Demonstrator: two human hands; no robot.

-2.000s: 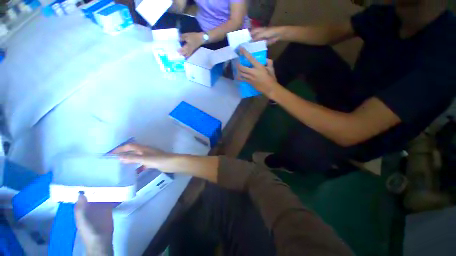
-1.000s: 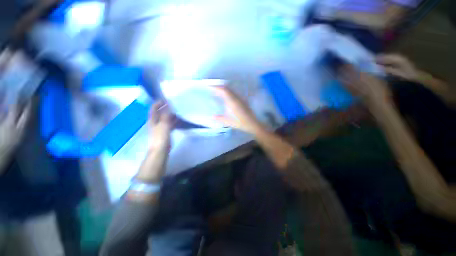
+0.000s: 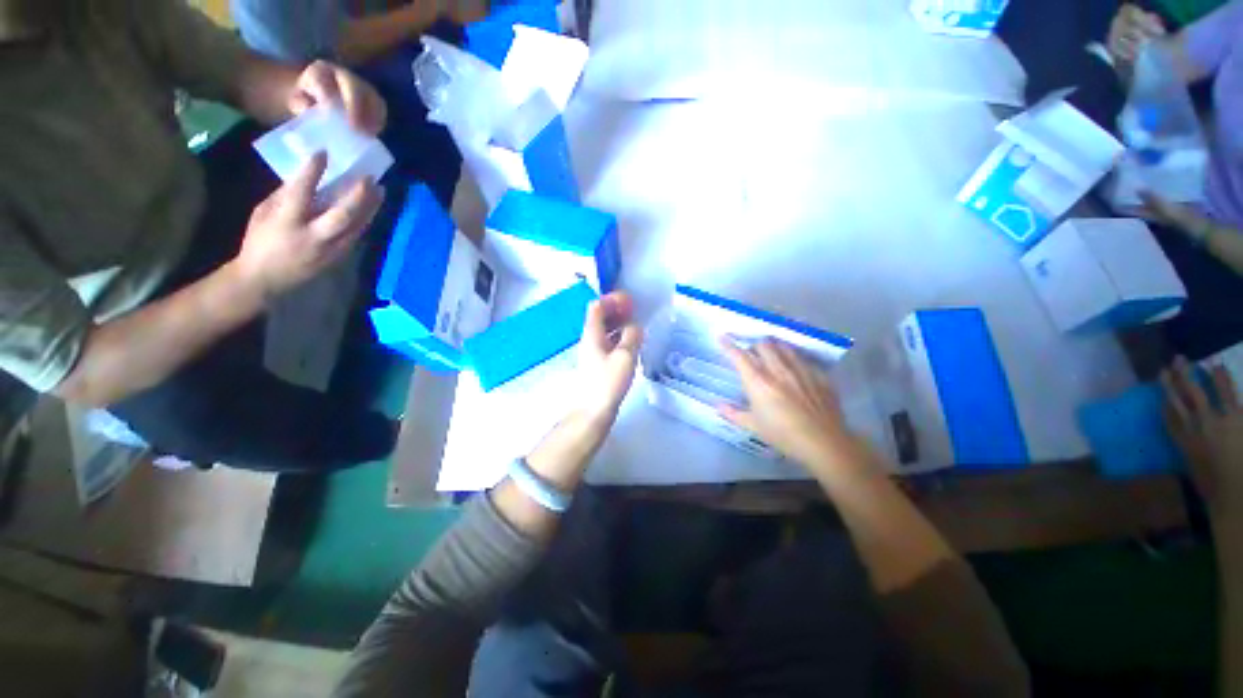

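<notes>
An open retail box (image 3: 709,417) lies in front of me near the table's front edge, with a white insert tray (image 3: 693,366) showing inside. Its lid flap is raised on the far side and has a blue edge. My right hand (image 3: 787,398) lies over the box's right part with fingers spread over the tray and flap; whether it grips anything I cannot tell. My left hand (image 3: 614,341) is at the box's left side, with fingers curled; its contact with the box is unclear.
Several blue-and-white boxes (image 3: 552,239) stand left of my left hand. A closed blue box (image 3: 965,389) lies at right. A person at left holds a clear-white piece (image 3: 325,153). Open white boxes (image 3: 1101,273) and other people's hands are at far right. The table's wooden edge (image 3: 872,507) runs before me.
The view has swung left and cleared. The white piece between my hands has given way to an open box with a tray in it. My right hand now lies over this box.
</notes>
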